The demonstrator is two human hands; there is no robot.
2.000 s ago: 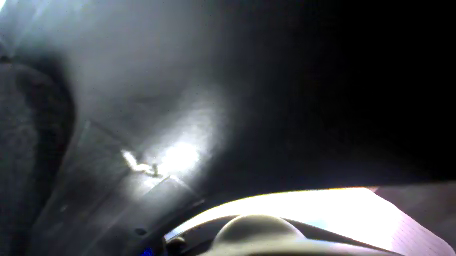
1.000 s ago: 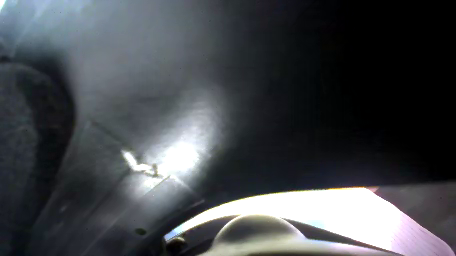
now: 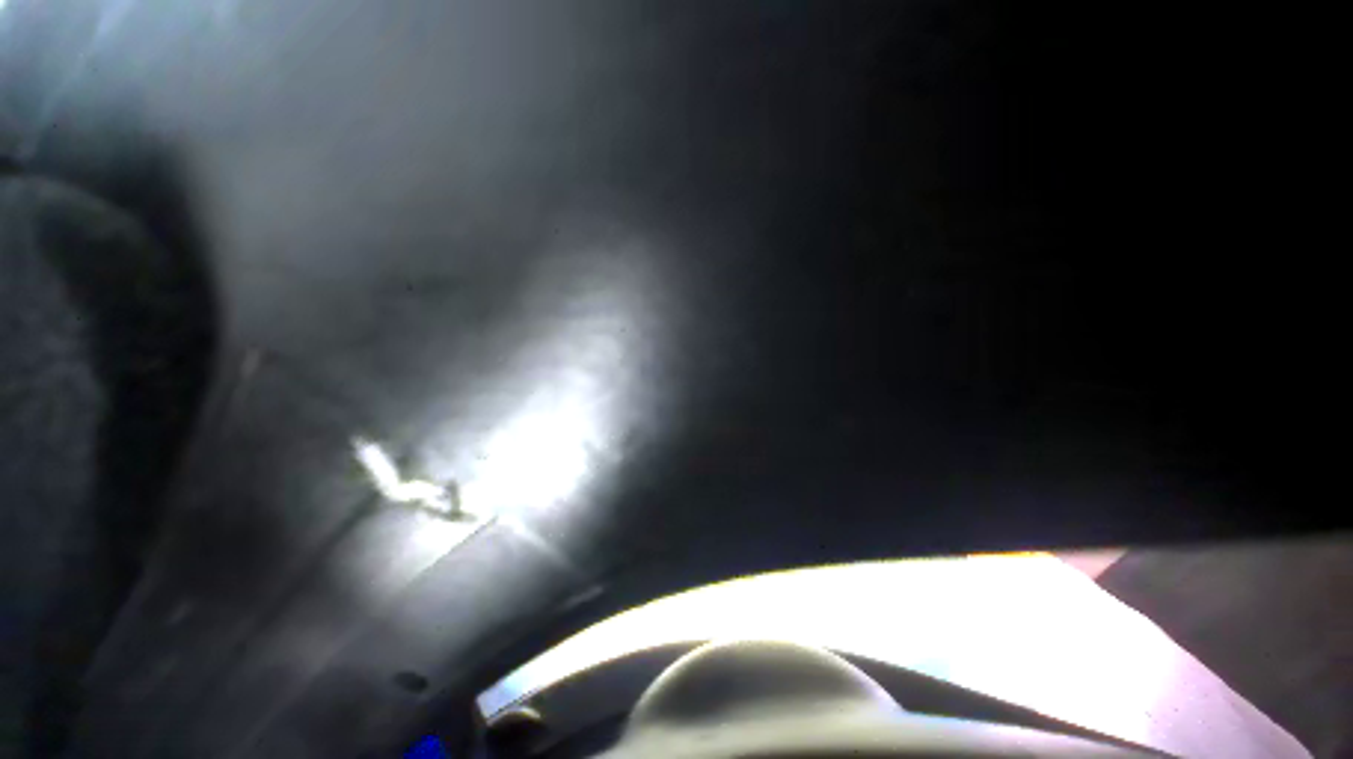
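The view is mostly dark and blurred, and I cannot make out any work piece or tool. A grey, dim surface [image 3: 401, 297] with a bright white glare patch [image 3: 542, 463] fills the left and middle. A small jagged pale mark [image 3: 408, 489] lies just left of the glare. Neither my left hand nor my right hand is in view.
A pale rounded dome shape [image 3: 764, 690] stands at the bottom centre, below a bright white curved area [image 3: 950, 623] with a pinkish right side. A dark rounded shape [image 3: 89, 386] is at the left edge. The upper right is black. A small blue spot [image 3: 428, 746] shows at the bottom.
The surface, its glare and the pale mark have shifted very slightly left. The right edge of the white area has also moved slightly left. The small blue spot shows again.
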